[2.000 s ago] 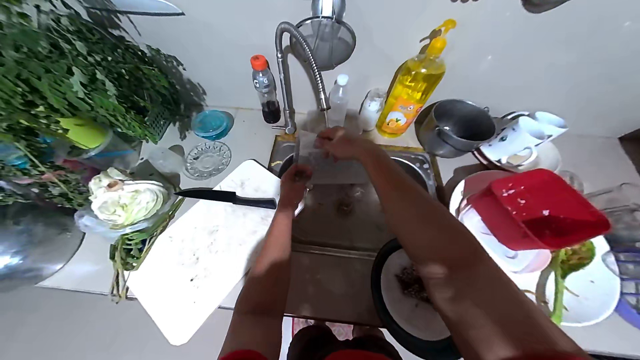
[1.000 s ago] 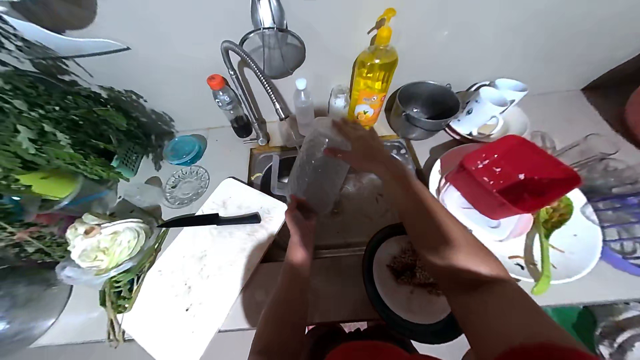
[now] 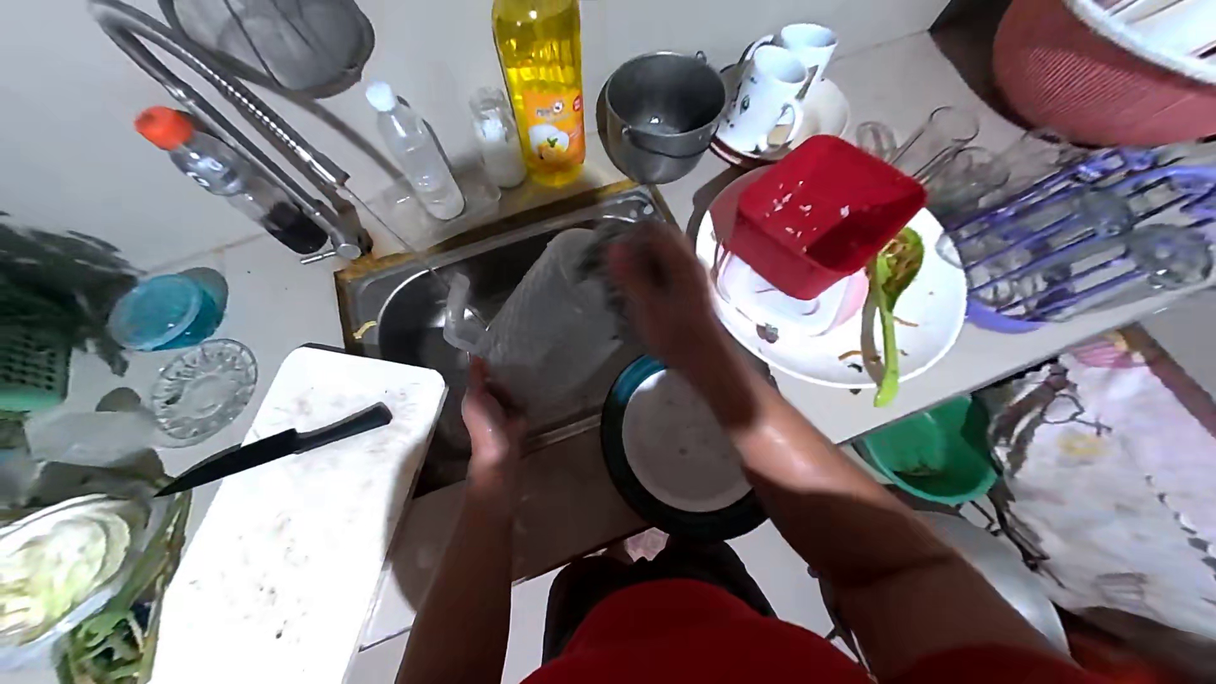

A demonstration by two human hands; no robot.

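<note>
A clear plastic pitcher (image 3: 551, 318) with a handle lies tilted over the metal sink (image 3: 418, 294). My left hand (image 3: 492, 418) grips its lower end. At its upper right end is my right hand (image 3: 651, 275), blurred, with a dark grey scrubbing pad (image 3: 608, 252) in its fingers against the pitcher. The curved metal faucet (image 3: 256, 123) stands at the back left of the sink, and a thin stream of water runs from its tip towards the pitcher's handle.
A black-handled knife (image 3: 285, 446) lies on the white cutting board (image 3: 285, 541) at left. Bottles, yellow dish soap (image 3: 546, 104) and a metal pot (image 3: 662, 114) line the back. At right, a red container (image 3: 822, 214) rests on a white plate (image 3: 826, 366), near a purple rack (image 3: 1092, 237).
The pitcher is tilted lower over the sink, and my right hand is now at its upper right end with the dark pad visible. The view has shifted closer and to the right.
</note>
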